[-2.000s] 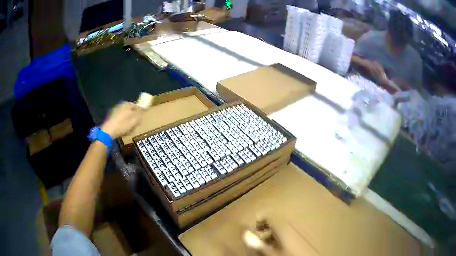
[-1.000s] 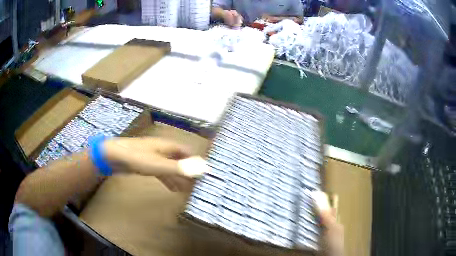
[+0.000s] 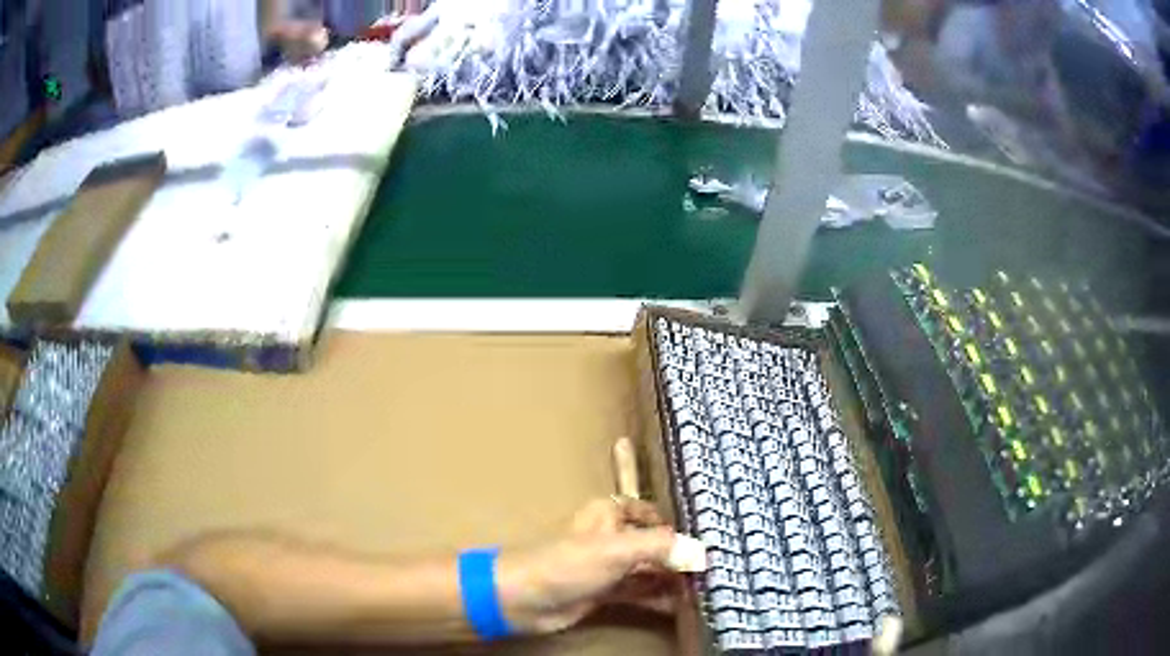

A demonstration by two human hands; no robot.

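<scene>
A brown parts carton (image 3: 654,423) filled with tight rows of small black-and-white block parts (image 3: 770,500) lies at centre right. My left hand (image 3: 616,557), with a blue wristband, is at the carton's left wall. Its thumb, in a pale finger cot, lies over the rim, and one finger points up along the outer side. Of my right hand, only a pale-covered fingertip (image 3: 885,634) shows at the carton's near right corner; the rest is cut off by the bottom edge.
Brown cardboard (image 3: 385,436) covers the work surface. Another filled carton (image 3: 96,474) is at far left. A white board (image 3: 244,244) bears a cardboard lid (image 3: 90,237). Green boards with yellow parts (image 3: 1039,385) stand right. A grey post (image 3: 802,167), green conveyor (image 3: 539,205) and white cords (image 3: 565,51) are beyond.
The view has swung right. The filled carton, held tilted between both hands a second ago, now lies beside the green boards. My right hand has mostly left the picture.
</scene>
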